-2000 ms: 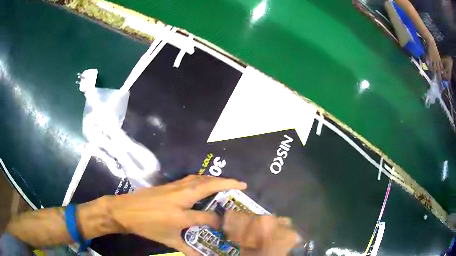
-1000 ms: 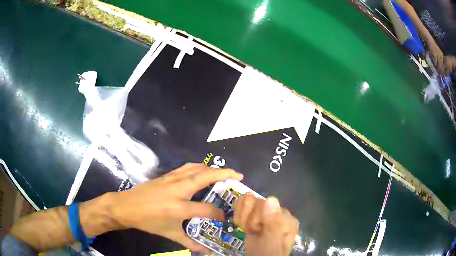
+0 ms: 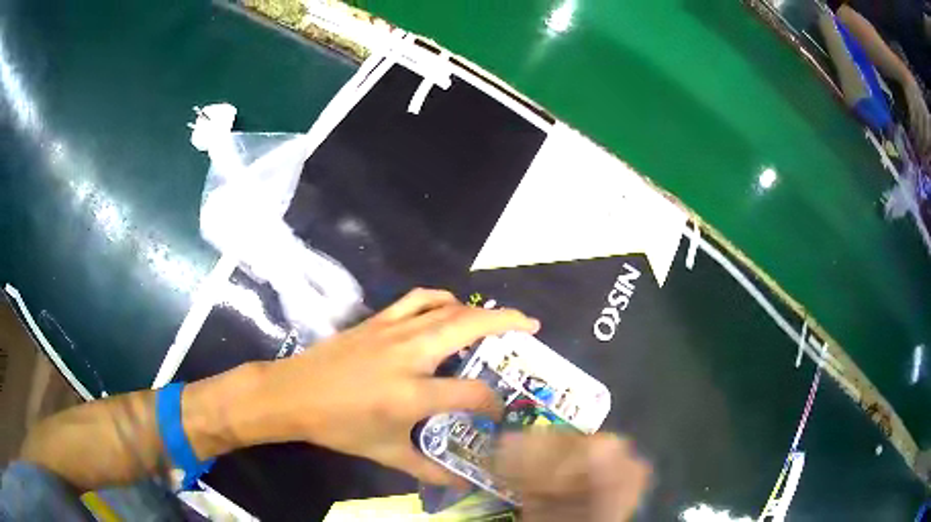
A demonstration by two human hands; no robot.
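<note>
A white open housing (image 3: pixel 589 396) with a green circuit board and blue and yellow parts lies on the black work mat (image 3: pixel 408 173). My left hand (image 3: pixel 378 382), with a blue wristband, holds the housing from its left side, thumb and fingers spread around it. My right hand (image 3: pixel 577 474) is blurred and lies over the lower right of the housing. It hides that part, and what its fingers hold cannot be told. A bagged white cord (image 3: pixel 245 209) with a plug (image 3: pixel 214 126) lies at the left, running towards my left hand.
A bright green conveyor belt (image 3: pixel 674 112) runs behind the mat. Another person's arm (image 3: pixel 886 51) and a blue bin (image 3: pixel 861 76) show at the top right. White tape (image 3: pixel 755 291) edges the mat. A thin coloured lead (image 3: pixel 806 408) lies at the right. A brown carton (image 3: pixel 22 377) is at the left edge.
The whole view has shifted, so bench things sit further right and mostly higher. My right hand has moved over the housing's lower part, uncovering more of its upper right side. My left hand still holds it.
</note>
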